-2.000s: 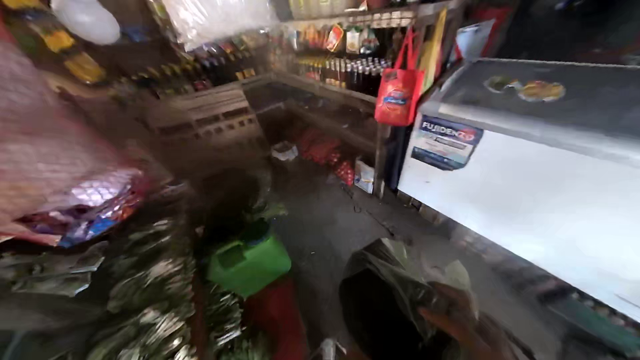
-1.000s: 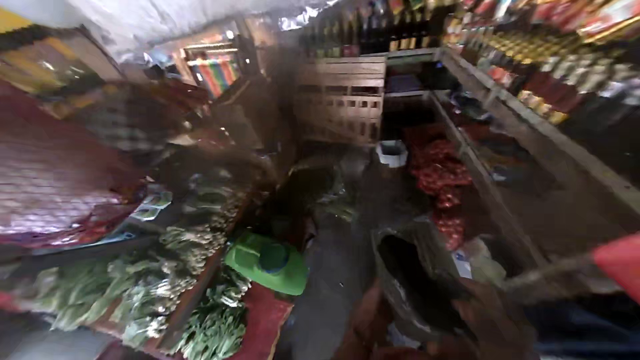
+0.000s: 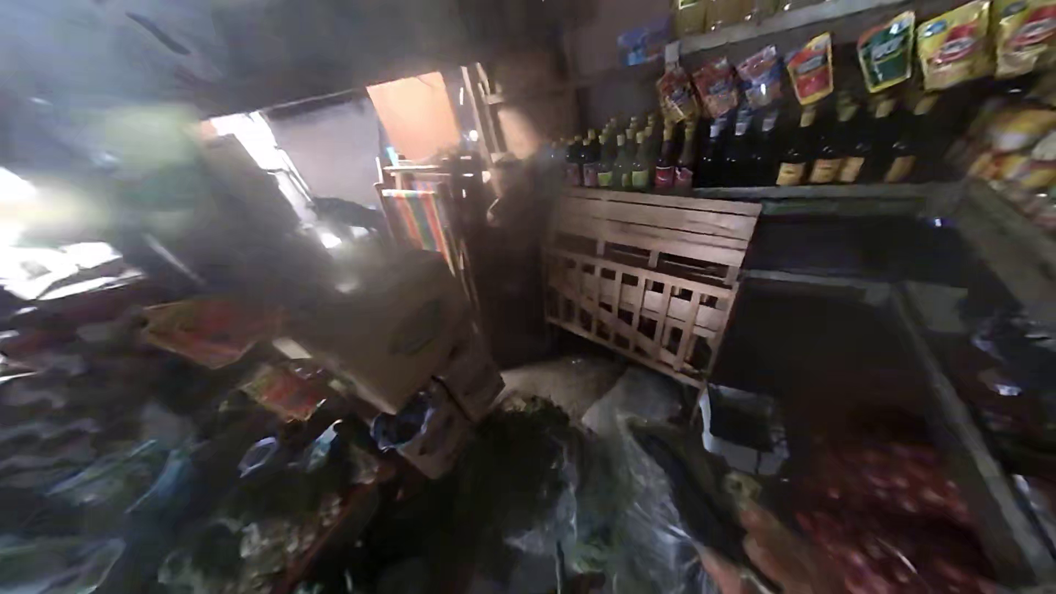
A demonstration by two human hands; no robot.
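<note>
At the lower right, my right hand [image 3: 771, 540] grips the edge of a plastic bag [image 3: 648, 503], blurred by motion. The bag looks partly clear, with a dark band along its edge. Leafy greens [image 3: 528, 445] lie in shadow left of the bag. A white container [image 3: 742, 433] stands just beyond my right hand, and red net sacks of produce [image 3: 891, 503] lie to its right. My left hand cannot be made out.
Cardboard boxes [image 3: 404, 322] stand left of centre. A slatted wooden crate [image 3: 648, 285] leans below shelves of bottles [image 3: 631, 157], with hanging pouches [image 3: 810, 70] above. Blurred produce and bags cover the left side. A wooden shelf frame [image 3: 965, 429] runs along the right.
The view has swung left and nearer to the crate and boxes. The bag has stayed with my right hand. The green container seen earlier is out of sight.
</note>
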